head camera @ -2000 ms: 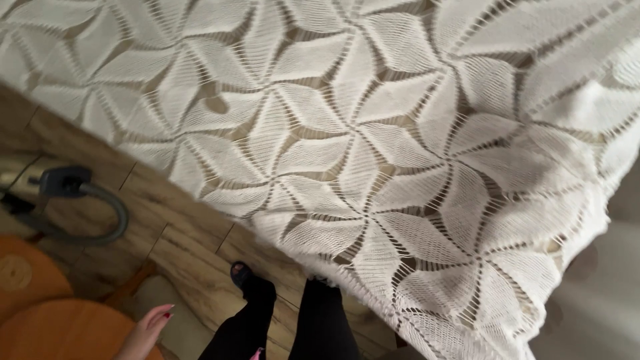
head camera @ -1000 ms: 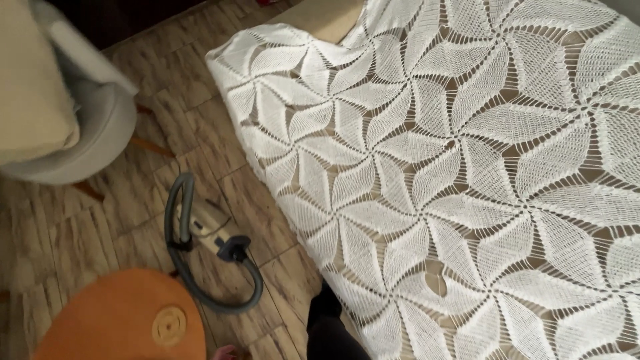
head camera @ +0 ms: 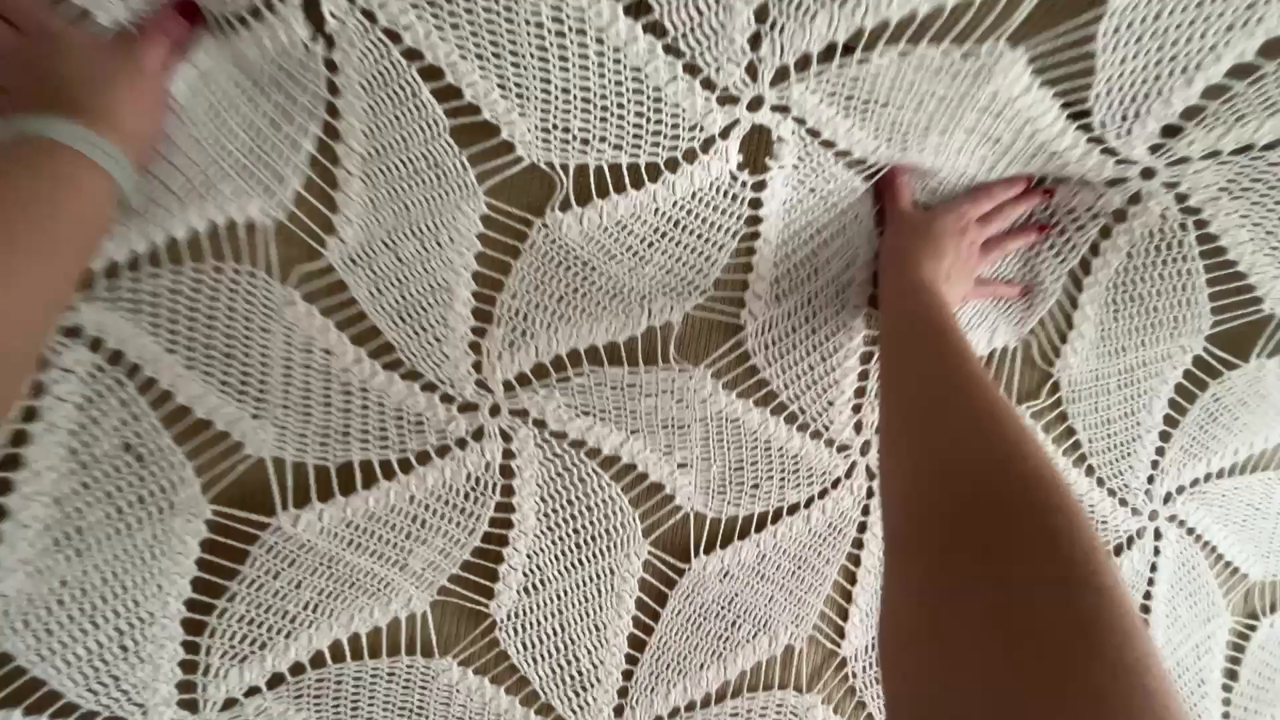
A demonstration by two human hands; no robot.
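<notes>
A white crocheted cover [head camera: 590, 270] with large pinwheel petal motifs fills the view, lying over a brownish surface that shows through its gaps. My right hand [head camera: 965, 235] rests palm down on a petal at the upper right, its fingers spread and the nails red. At the upper left edge my left hand [head camera: 95, 75], blurred and partly cut off by the frame, is over the cover. A pale band [head camera: 75, 140] goes round that wrist. Whether the left fingers hold any of the crochet is not visible.
Beneath the openwork lies a brownish, finely ribbed surface [head camera: 1050, 20]. Loose threads span the gaps between the petals.
The view has moved much closer over the cover; the floor, vacuum cleaner and round orange seat are out of sight. Both my hands are now at the cover, the right one lying on it.
</notes>
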